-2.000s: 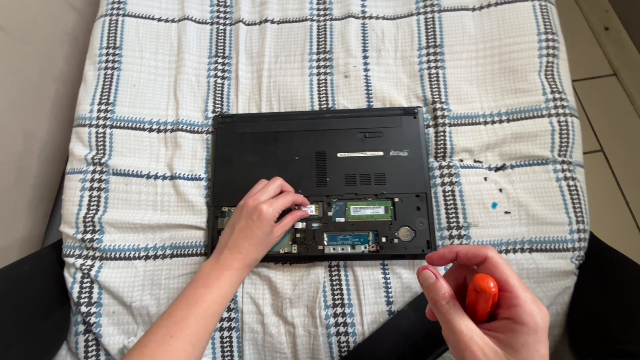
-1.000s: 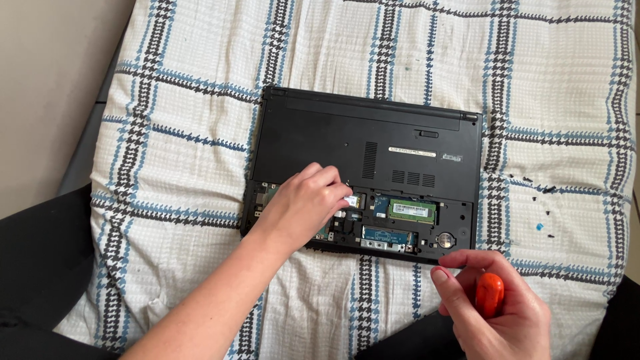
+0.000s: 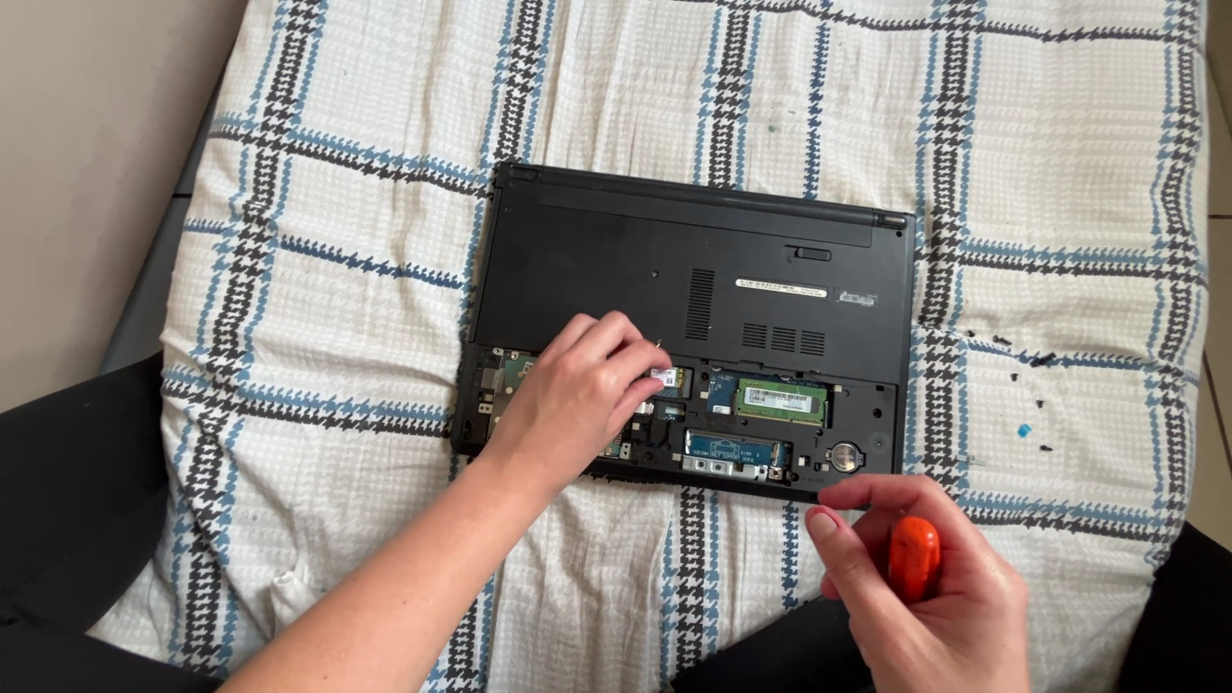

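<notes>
A black laptop lies upside down on a checked cloth, its lower bay uncovered. My left hand reaches over the left part of the bay, thumb and index finger at a small card with a white label; whether they grip it I cannot tell. Right of them sit a green memory module, a blue board area with a metal bracket and a round coin cell. Below the laptop's lower right corner, my right hand is closed around an orange handle, probably a screwdriver's; its shaft is not visible.
Several small dark screws and a small blue piece lie on the checked cloth to the right of the laptop. The person's dark-clad legs flank the cloth. A tiled floor shows at the far right.
The view has shifted and tilted. My left hand stays over the same part of the bay, and my right hand still holds the orange handle.
</notes>
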